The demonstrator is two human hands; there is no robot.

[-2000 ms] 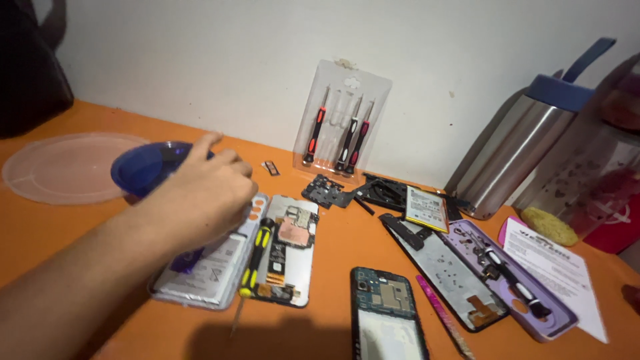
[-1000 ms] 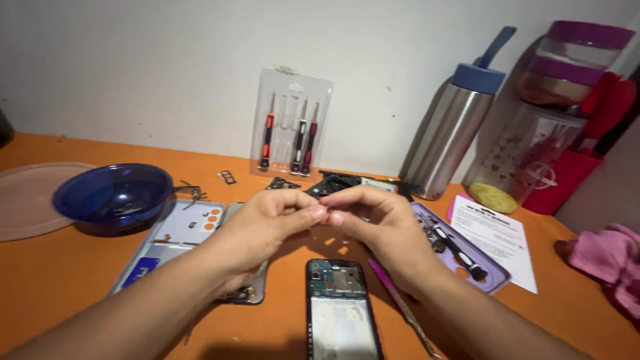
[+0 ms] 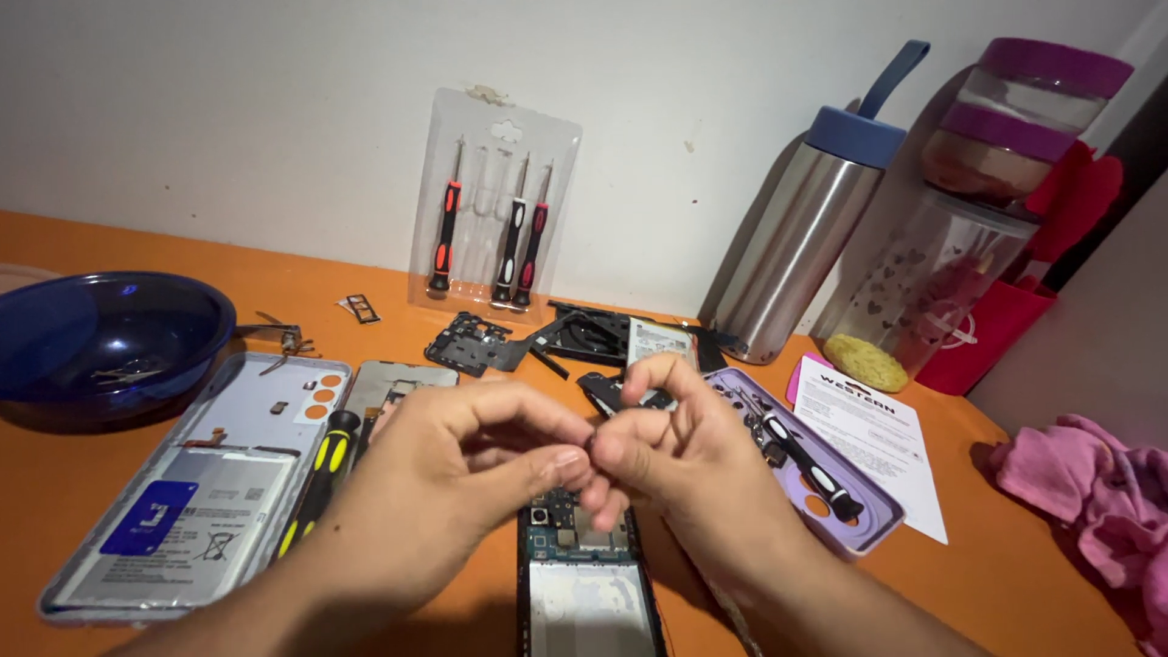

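Observation:
My left hand (image 3: 456, 484) and my right hand (image 3: 675, 438) meet at the fingertips above an opened smartphone (image 3: 584, 584). A tiny dark piece (image 3: 591, 442) shows between thumb and fingers of my right hand, with the left fingertips close beside it; what it is I cannot tell. The phone's circuit board is partly hidden below my hands. Left of it a yellow-black screwdriver (image 3: 319, 474) lies beside a phone back cover (image 3: 205, 429) holding a battery (image 3: 182, 538). Another phone part (image 3: 401, 376) is partly covered by my left hand.
A blue glass bowl (image 3: 119, 365) stands left, a screwdriver blister pack (image 3: 493, 201) leans on the wall. Black phone parts (image 3: 465, 342), a purple phone cover with small parts (image 3: 876, 520), a printed sheet (image 3: 876, 438), a steel bottle (image 3: 803, 246), plastic jars (image 3: 940, 265) and pink cloth (image 3: 1077, 502) lie or stand around.
My left hand has come from beside the blue bowl to the middle, where it meets my right hand, which was out of view at first. The screwdriver remains on the left.

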